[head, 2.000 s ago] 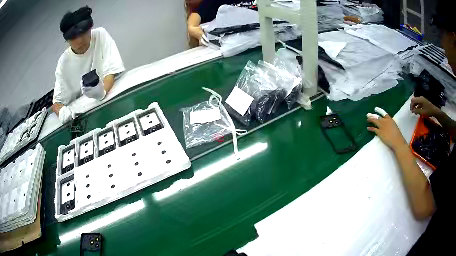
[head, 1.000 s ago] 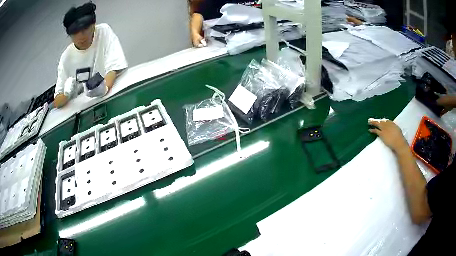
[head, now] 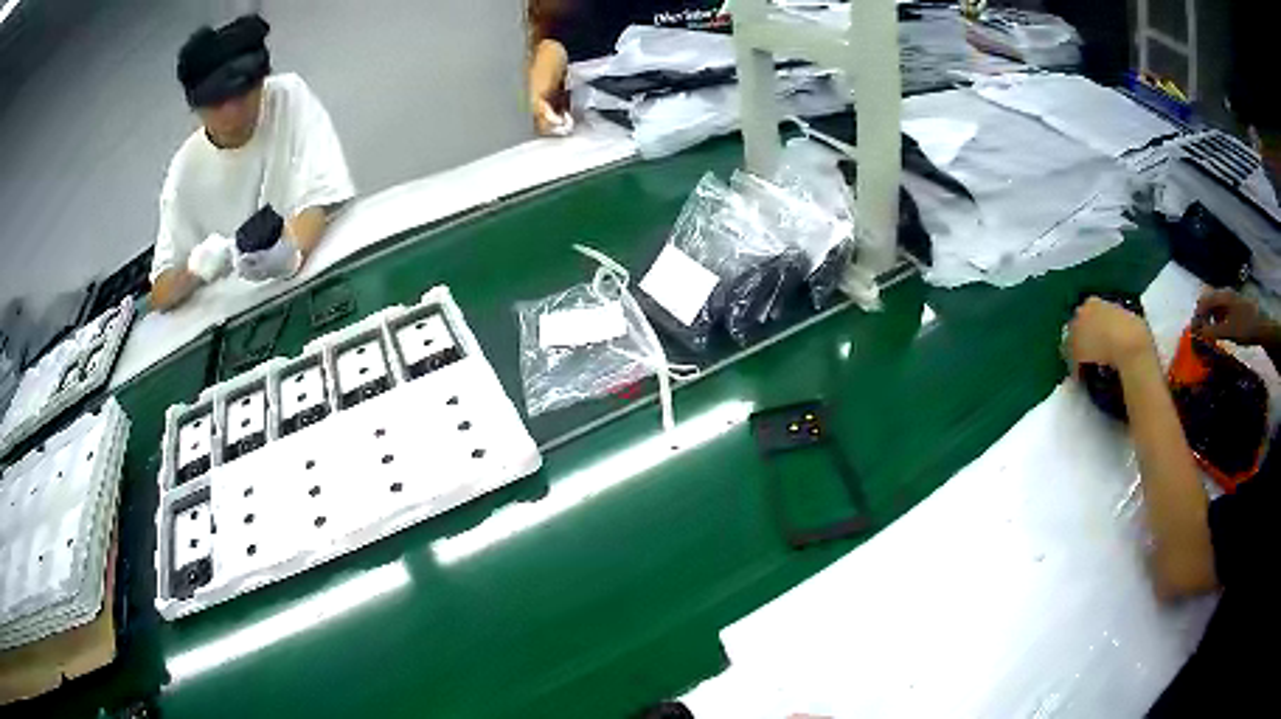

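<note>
Neither of my hands can be made out. A dark object (head: 667,711) and a tiny skin-coloured sliver are cut off by the bottom edge; I cannot tell what or whose they are. Nearest in front, a black phone case frame (head: 791,426) lies alone on the green conveyor belt (head: 632,548), its camera end with gold dots towards the far side. Another dark piece (head: 134,711) is almost cut off at the bottom left. A white blister tray (head: 351,478) lies on the belt at left, dark parts in its back-row pockets and front-left pocket.
Stacked blister trays (head: 56,527) stand at far left. Clear bags (head: 745,267) and a white strap (head: 649,344) lie mid-belt by a pale post (head: 874,141). A worker's arm (head: 1166,464) reaches beside an orange bin (head: 1194,358). A worker (head: 246,155) sits across; dark frames (head: 253,344) lie behind the tray.
The near case frame has moved left and closer on the belt. The bottom-left piece has slid almost out of view. The right worker's hand has moved towards the bin. Another frame now shows behind the tray.
</note>
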